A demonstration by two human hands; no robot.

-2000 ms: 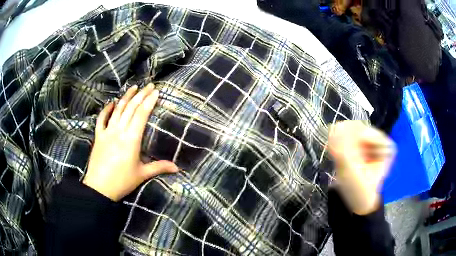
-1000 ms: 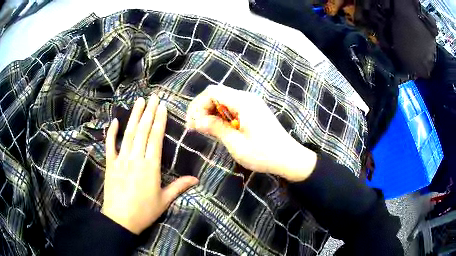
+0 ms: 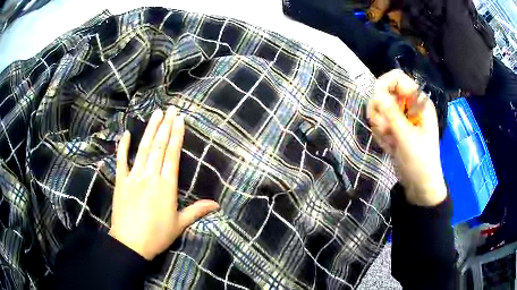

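The plaid garment [image 3: 244,96], black with cream, grey-blue and yellowish checks, lies rumpled over the white table [image 3: 238,8]. My left hand [image 3: 152,190] lies flat on it, palm down, fingers together and thumb spread, holding nothing. My right hand [image 3: 405,136] is raised over the garment's right edge, fingers curled around the small orange-red thread snips [image 3: 412,110]. Most of the snips is hidden in the palm. A narrow dark strip [image 3: 340,171] shows on the garment between my hands.
Dark garments [image 3: 462,45] are piled at the upper right. A blue plastic crate [image 3: 467,158] stands right of my right forearm. Speckled grey floor [image 3: 378,272] and a grey metal frame [image 3: 490,269] show at the lower right. Something orange-brown [image 3: 391,11] lies at the top.
My right hand came in beside my left hand over the garment, then moved back to the right with the snips. My left hand has shifted slightly and stays flat on the cloth.
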